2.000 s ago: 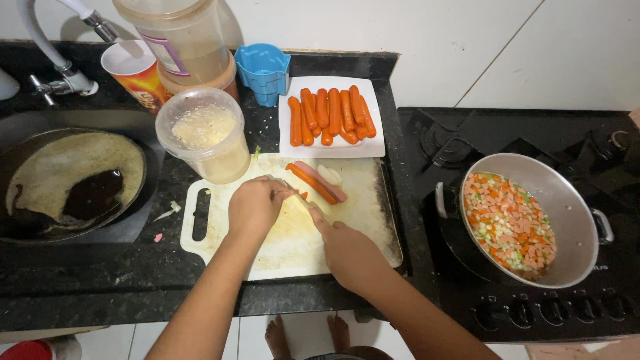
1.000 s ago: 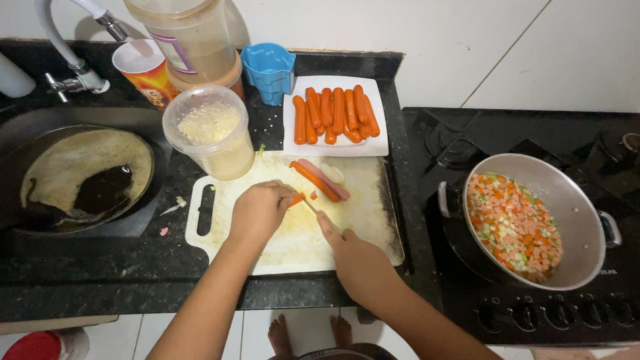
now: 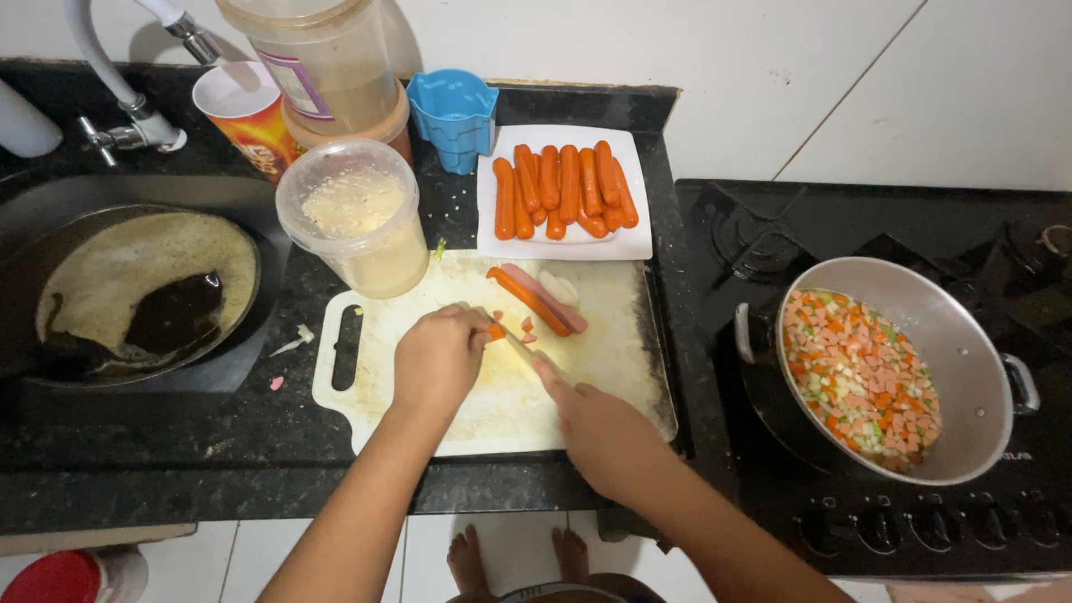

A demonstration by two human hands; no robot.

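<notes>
Over a stained white plastic cutting board [image 3: 469, 427], my left hand [image 3: 437, 353] pinches a short piece of sausage [image 3: 496, 332]. My right hand [image 3: 607, 431] grips a knife [image 3: 521, 348], its index finger along the blade, which points up and left to the sausage piece. Small cut bits lie just right of the blade. Behind them rest lengthwise-cut sausage strips [image 3: 536, 300] and a pale piece, perhaps onion or garlic [image 3: 559, 289]. Whole sausages [image 3: 569, 184] are piled on a white square plate [image 3: 564, 249] behind the board.
A tub of pale grated or grainy food [image 3: 356, 222] touches the board's back left. Behind stand a blue cup [image 3: 456, 117], a printed cup [image 3: 243, 117] and stacked containers [image 3: 327, 75]. Left is a sink [image 3: 268, 218] holding a pan [image 3: 146, 293]; right, a pot of diced food [image 3: 971, 377] on a stove.
The sausage piece under my left hand looks shorter, and more small cut bits lie near the blade. Both hands stay over the board.
</notes>
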